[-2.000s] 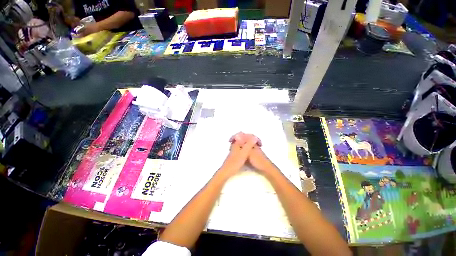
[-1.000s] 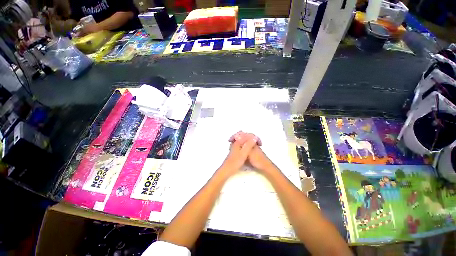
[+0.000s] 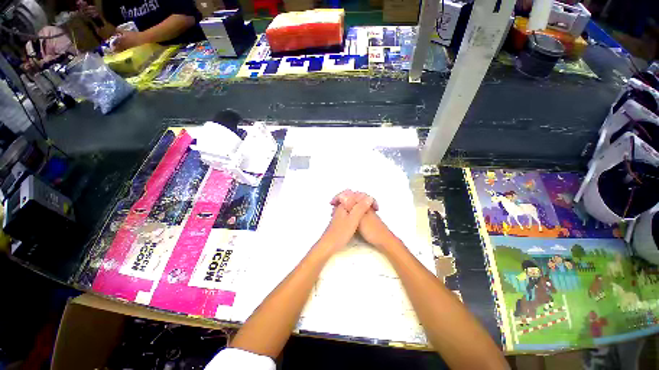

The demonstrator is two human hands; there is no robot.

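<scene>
My left hand [image 3: 345, 217] and my right hand [image 3: 368, 214] are clasped together on the bright white work mat [image 3: 361, 303]. The fingers are folded against each other and no object shows in them; the space between the palms is hidden. A white camera housing with bracket [image 3: 253, 153] lies beyond them to the left, on the printed cardboard [image 3: 189, 253] with pink and dark strips. Neither hand touches it.
White housings with dark openings [image 3: 620, 189] stand at the right edge, beside picture mats [image 3: 571, 289]. A white post [image 3: 466, 87] rises behind the mat. An open carton [image 3: 94, 329] is below left. A person [image 3: 155, 29] sits across the bench.
My hands and the housing have not moved. At the far left edge, the dark boxy units have shifted slightly.
</scene>
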